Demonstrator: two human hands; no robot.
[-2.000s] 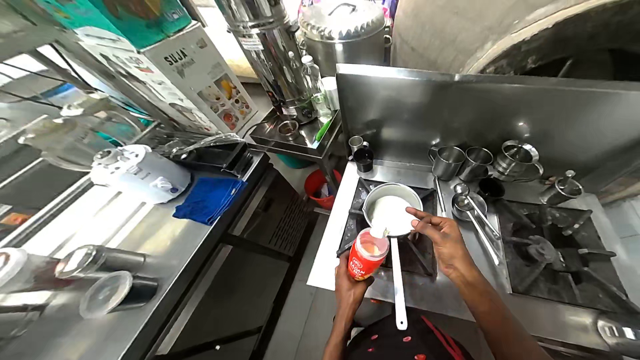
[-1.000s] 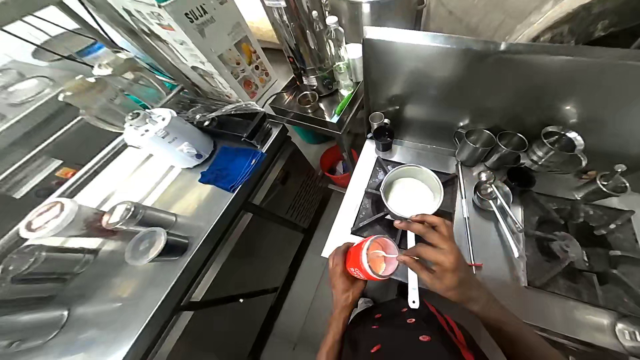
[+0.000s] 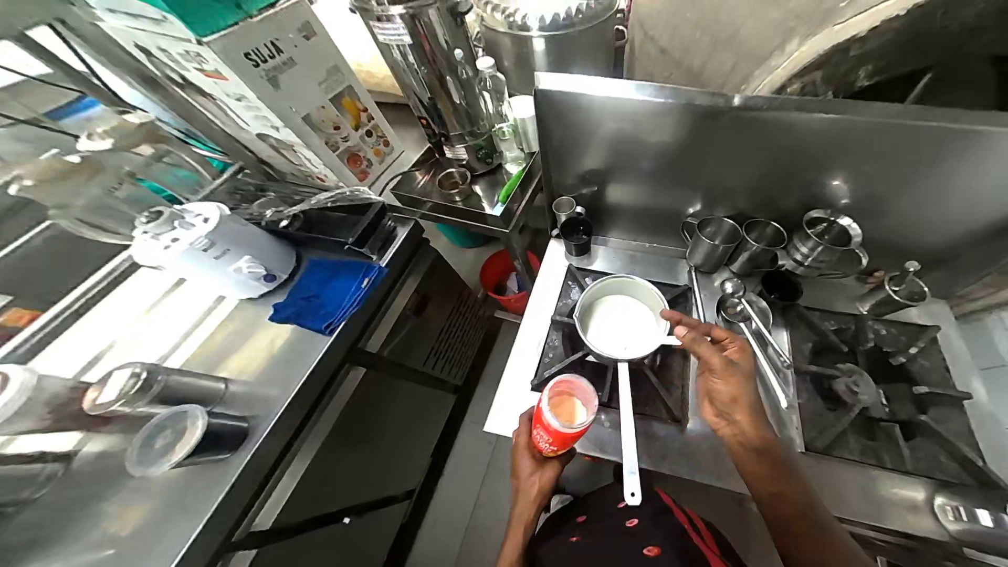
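Observation:
My left hand [image 3: 535,465] holds an open red-labelled jar [image 3: 561,417] upright, slightly tilted, with pale powder inside. Beyond it a small saucepan [image 3: 587,315] with a long white handle [image 3: 628,441] sits on the left burner grate [image 3: 563,346] and contains white liquid. My right hand [image 3: 720,366] is at the pan's right rim, thumb and forefinger pinched on the end of a small pale utensil, likely a spoon, whose other end reaches over the pan. The handle of the pan points toward my body.
Steel mugs [image 3: 713,242] line the stove's backsplash [image 3: 740,173]. Ladles [image 3: 760,331] rest between the burners; the right burner grate [image 3: 866,386] is beside them. On the left counter [image 3: 291,409] are a blue cloth [image 3: 327,295], a white mixer base [image 3: 213,250] and lidded containers [image 3: 169,441]. A red bin [image 3: 504,279] stands below.
My right hand has moved from the jar's mouth to the rim of the pan. The jar stays in my left hand.

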